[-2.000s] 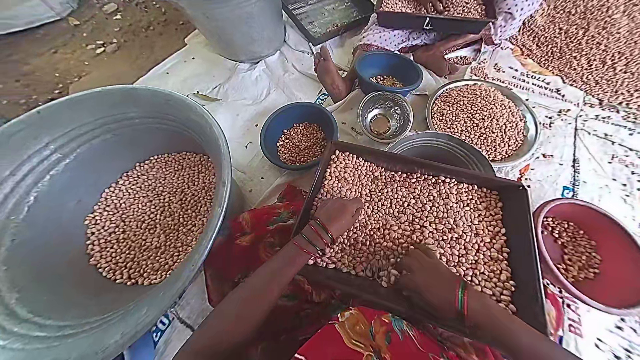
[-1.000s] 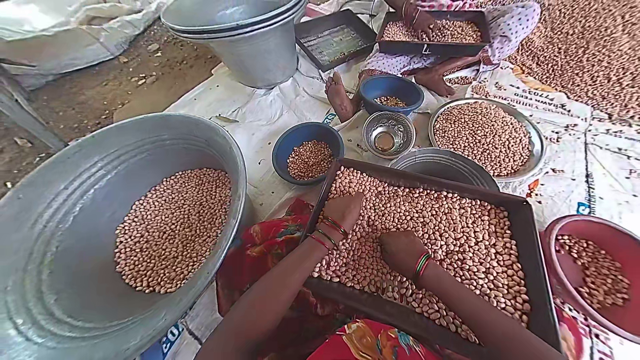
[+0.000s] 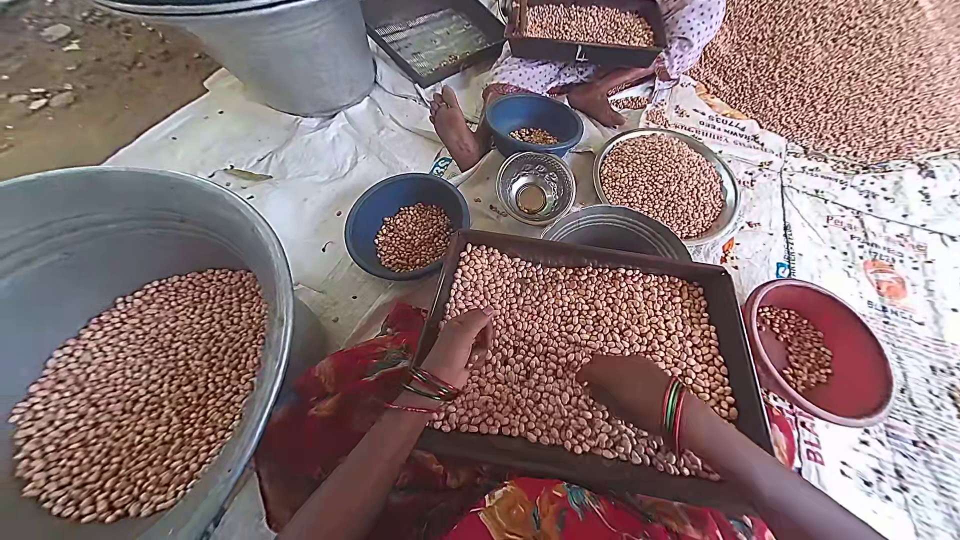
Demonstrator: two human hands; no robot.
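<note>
A dark rectangular tray [image 3: 731, 322] rests tilted on my lap, spread with small pale-brown nuts or beans [image 3: 555, 330]. At the tray's left side, my left hand [image 3: 461, 345] bends its fingers over the layer; whether it holds any is hidden. Lower right of the middle, my right hand [image 3: 626, 386] lies on the layer, knuckles up, its fingertips hidden. Left of me, a large grey metal tub [image 3: 281, 300] holds a heap of the same pieces. Just beyond the tray are a blue bowl [image 3: 360, 225] with darker pieces and a grey basin [image 3: 615, 225]; a red bowl [image 3: 862, 360] sits to the right.
Past the tray stand a small metal bowl [image 3: 555, 172], another blue bowl [image 3: 551, 112] and a full metal dish [image 3: 731, 202]. A person's foot [image 3: 454, 127] is beside them, near a filled tray [image 3: 585, 52]. Grey tubs [image 3: 315, 60] stand upper left; a large heap [image 3: 840, 75] lies upper right.
Both hands have shifted over the pieces in the tray. The co-worker's hand, seen earlier at the far tray, is out of view as the view has tilted down.
</note>
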